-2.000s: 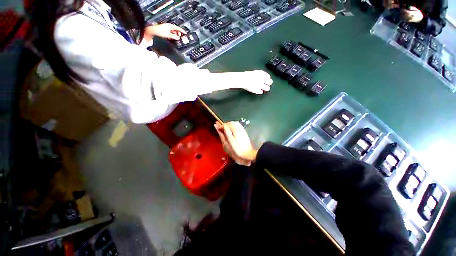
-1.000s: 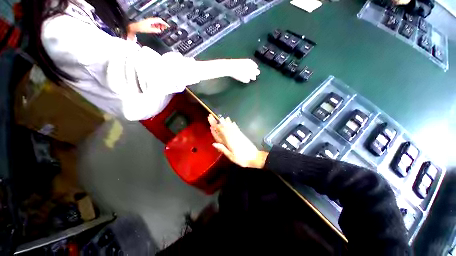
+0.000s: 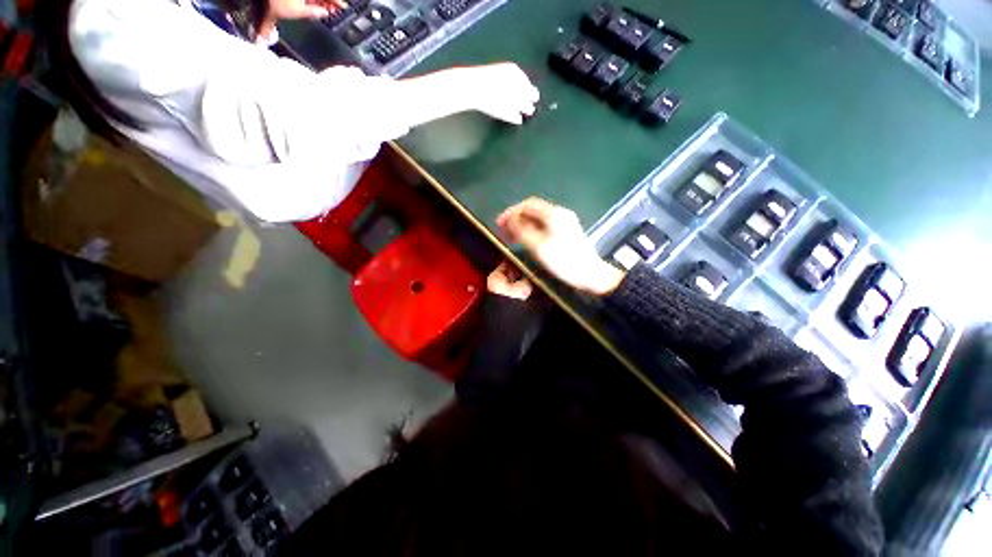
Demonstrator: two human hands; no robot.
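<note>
My right hand is over the bench's light wooden edge, its fingers bent; whether it holds anything is not clear. My left hand shows only in small part, just below that edge and under my right hand; what it holds is hidden. To the right, a clear blister tray holds black phone housings with pale openings, one per pocket. My right forearm covers part of the tray's near side.
Two short rows of black blocks stand on the green bench. A person's arm reaches in from the left, beside a tray of keypad phones. A red stool is below the edge. Another tray lies at top right.
My right hand has gone from flat and spread to bent fingers and sits further right. My left hand now shows below it. The whole view has shifted, with the bench things higher in the picture.
</note>
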